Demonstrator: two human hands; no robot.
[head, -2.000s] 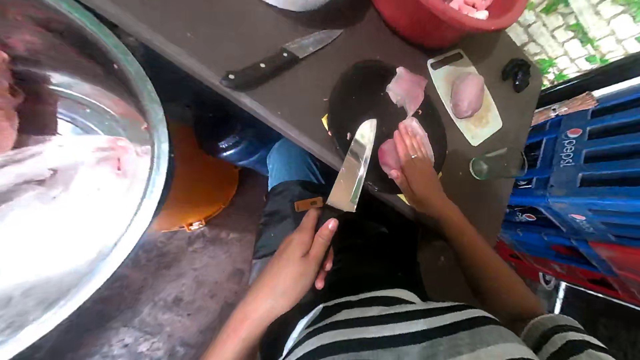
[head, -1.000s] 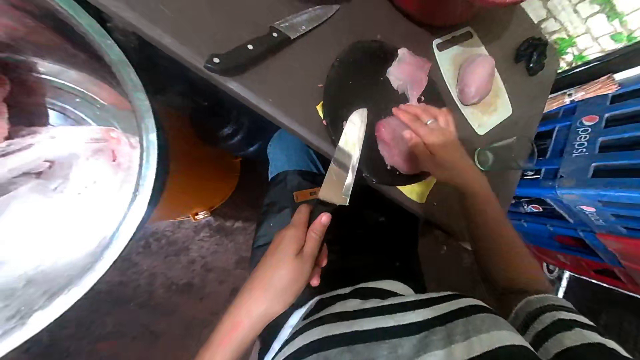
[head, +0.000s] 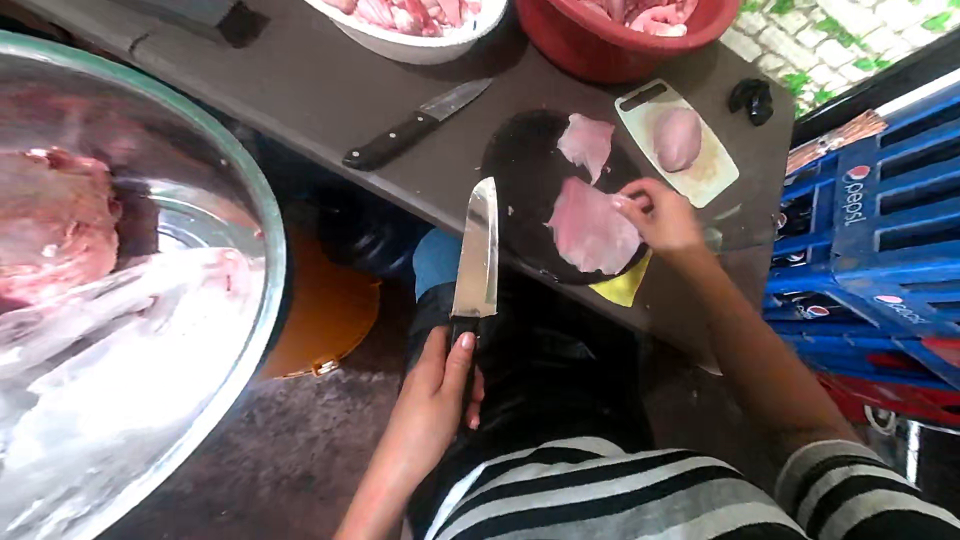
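Note:
My left hand (head: pixel 442 386) is closed around the black handle of a kitchen knife (head: pixel 478 255), its blade pointing away from me. With thumb and fingertips, my right hand (head: pixel 660 217) pinches the right edge of a flat, spread slice of raw meat (head: pixel 592 229). That slice lies on a round dark cutting board (head: pixel 517 161) near the table edge. A smaller thin piece of raw meat (head: pixel 587 142) is just beyond it. At the right, a small white cutting board (head: pixel 709 180) bears a rounded lump of raw meat (head: pixel 677 139).
A second knife (head: pixel 420 124) lies left of the round board. White (head: pixel 427 51) and red (head: pixel 592 49) basins hold raw meat at the back. A large metal basin (head: pixel 274 247) stands left, an orange bucket (head: pixel 322 307) beside it. Blue crates (head: pixel 862 232) are stacked right.
The meat under my right hand was a compact piece one second ago and now lies opened out wider. My right hand has moved from on top of it to its right edge.

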